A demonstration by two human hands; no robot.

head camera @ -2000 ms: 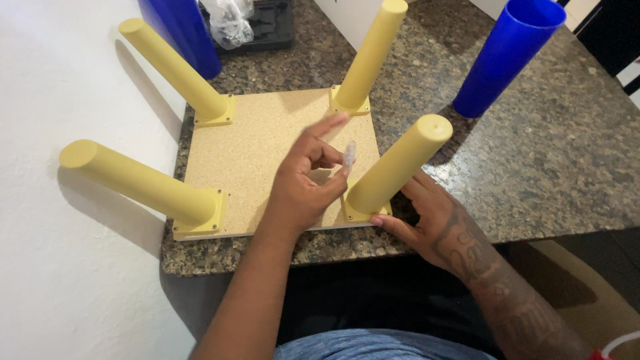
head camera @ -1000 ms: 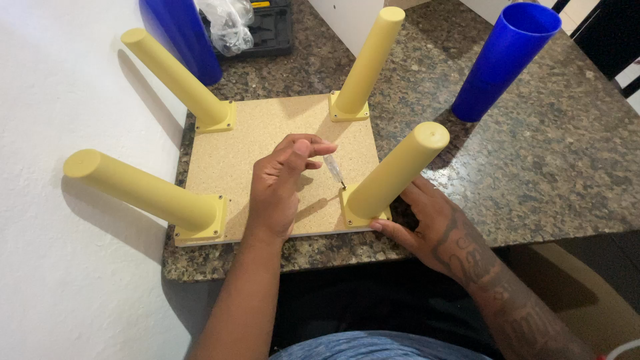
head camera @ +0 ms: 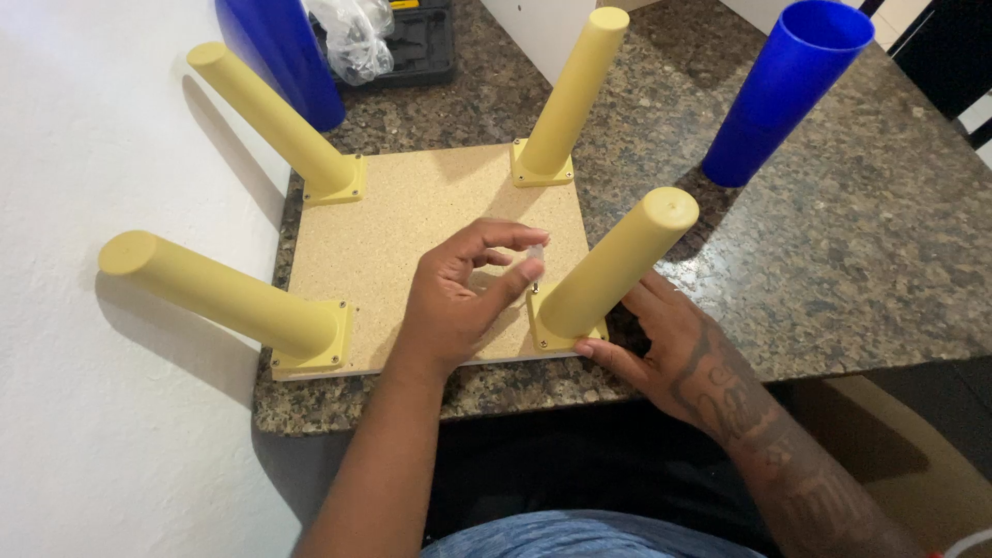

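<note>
A particleboard panel (head camera: pixel 434 232) lies flat with a yellow plastic leg standing at each corner, their square base plates screwed down. My left hand (head camera: pixel 473 291) pinches the clear handle of a small screwdriver (head camera: pixel 535 254) between thumb and forefinger. Its tip points down onto a screw at the inner corner of the near right leg's base plate (head camera: pixel 543 342). My right hand (head camera: pixel 659 341) rests at the outer side of that near right leg (head camera: pixel 620 263), thumb on the plate's edge and fingers partly hidden behind the leg.
The panel sits on a granite countertop (head camera: pixel 852 232) beside a white wall (head camera: pixel 116 434). A blue plastic cup (head camera: pixel 783 93) stands at the right. At the back left are a blue plastic object (head camera: pixel 283 62), a clear plastic bag (head camera: pixel 356 39) and a black tool case (head camera: pixel 426 54).
My left hand's fingers have shifted around the screwdriver handle, and the tool now stands more upright than one second ago. My right hand has stayed at the near right leg.
</note>
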